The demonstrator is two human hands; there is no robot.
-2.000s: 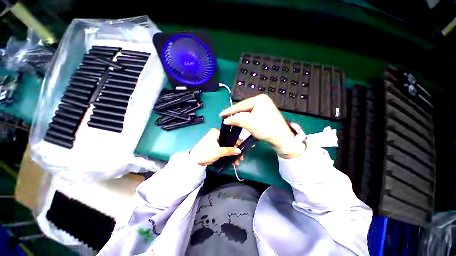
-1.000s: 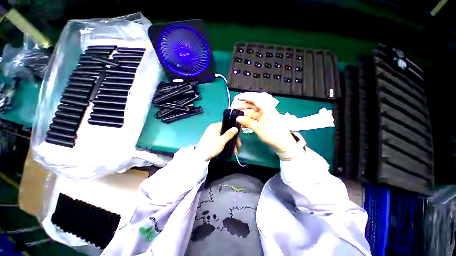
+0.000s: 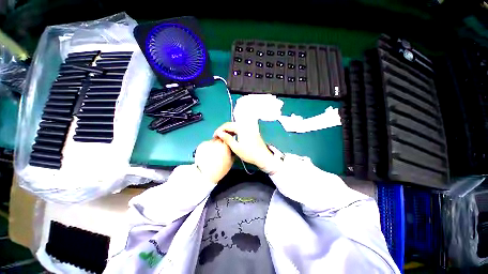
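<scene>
My left hand (image 3: 215, 159) is curled at the front of the green mat, with its fingers hidden under my right hand. My right hand (image 3: 247, 143) lies over it, touching it. The black tubes are hidden by the hands; only a tiny dark bit shows at the left hand's outer edge. The white crumpled cloth (image 3: 258, 108) is just beyond my right hand, its tail stretching right; whether the fingers grip it cannot be told. A loose pile of black tubes (image 3: 172, 108) lies to the left.
A square fan (image 3: 176, 52) stands behind the pile, its white cable (image 3: 230, 96) curving towards my hands. A dark ribbed tray (image 3: 286, 68) with small pieces lies at the back. A lined carton (image 3: 109, 155) of black tubes is at left. Stacked trays (image 3: 414, 115) stand at right above a blue crate (image 3: 391, 222).
The black tubes seen in my left hand are now covered by both hands. My right hand has come down over the left. The whole view has shifted, so the bench things appear further left.
</scene>
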